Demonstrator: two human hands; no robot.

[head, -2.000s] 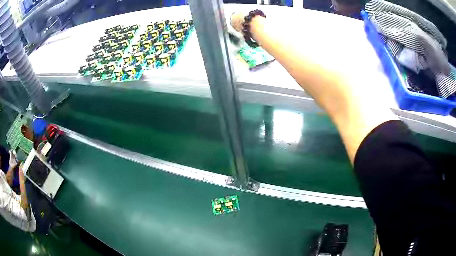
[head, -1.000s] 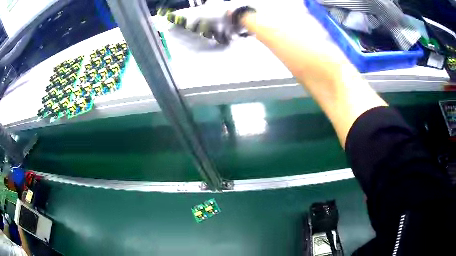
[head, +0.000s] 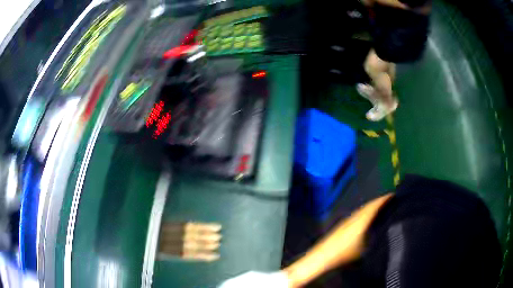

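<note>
The frame is blurred. My right hand, in a white glove, is cut off by the bottom edge; its fingers and anything in them are hidden. My left hand is not in view. A black test fixture with red digits and a red-gripped lever stands on the green bench, above my right hand in the picture. A small green and yellow board lies left of the lever. Green-yellow boards lie in rows beyond the fixture.
Several wooden-handled brushes lie side by side near my right hand. A blue stool stands beside the bench edge. Another person's leg shows at the top right, near yellow-black floor tape. A white raised shelf edge runs along the left.
The view has swung to the fixture end of the bench. The board rows and blue tray of before are no longer clearly seen. My right arm has come down from the raised shelf.
</note>
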